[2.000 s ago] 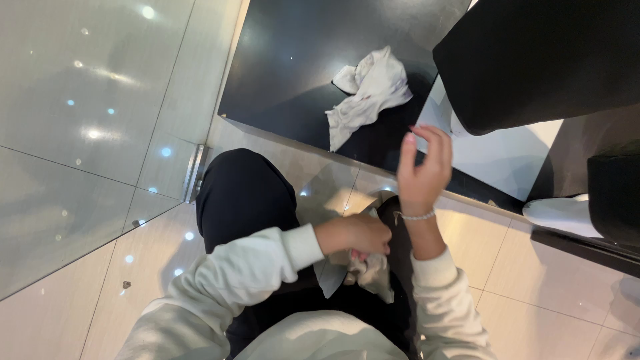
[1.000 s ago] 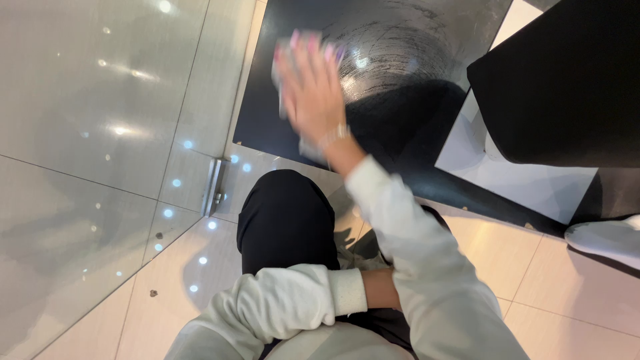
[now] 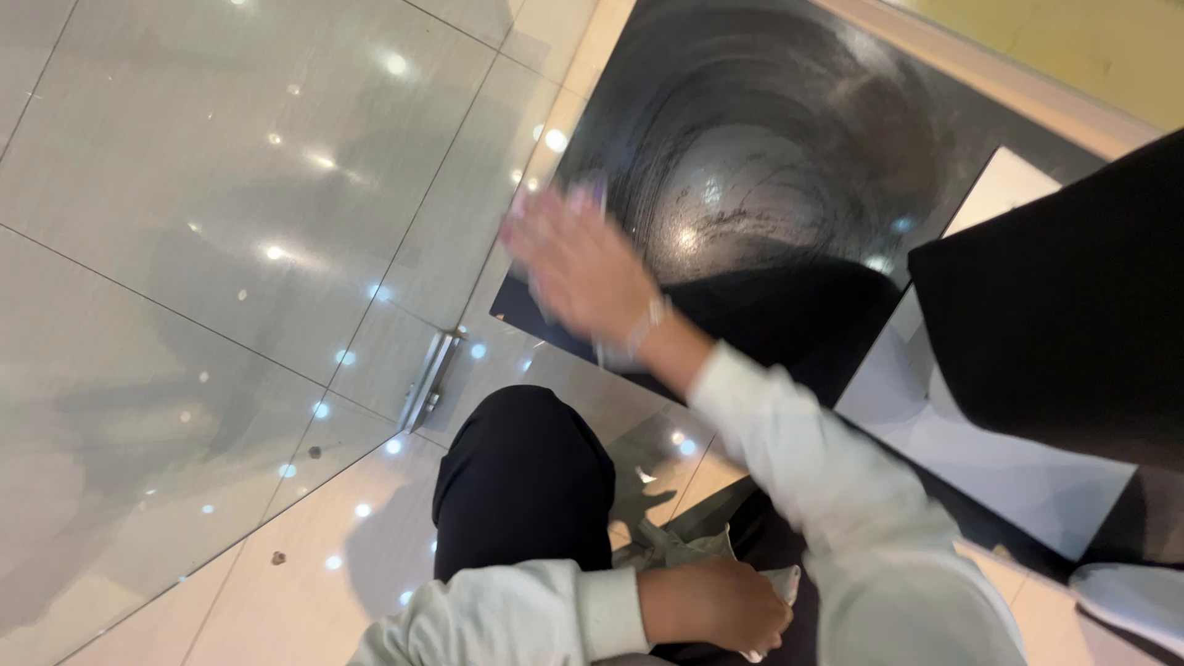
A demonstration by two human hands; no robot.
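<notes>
My right hand (image 3: 592, 268), blurred, lies flat over a cloth (image 3: 615, 356) at the near left edge of a glossy black panel (image 3: 795, 92). Only the cloth's light edges show under the palm and wrist. Curved streaks cover the panel's surface. A bracelet circles the right wrist. Low in the view, my left hand (image 3: 726, 606) is closed on a pale crumpled cloth (image 3: 784, 587) near my lap. Greyish material (image 3: 689, 546) shows just above that hand; what it is, I cannot tell.
A glass pane (image 3: 231, 305) with a metal fitting (image 3: 430, 381) stands at left over floor tiles. On the right are a white board (image 3: 999, 462), a black object (image 3: 1064, 305) overhanging it and a white rounded item (image 3: 1133, 597). My knee (image 3: 523, 472) is near the panel.
The cloth lay loose on the panel two seconds ago; my right hand has since come onto it and moved with it to the panel's near left edge. Curved streaks have appeared on the panel.
</notes>
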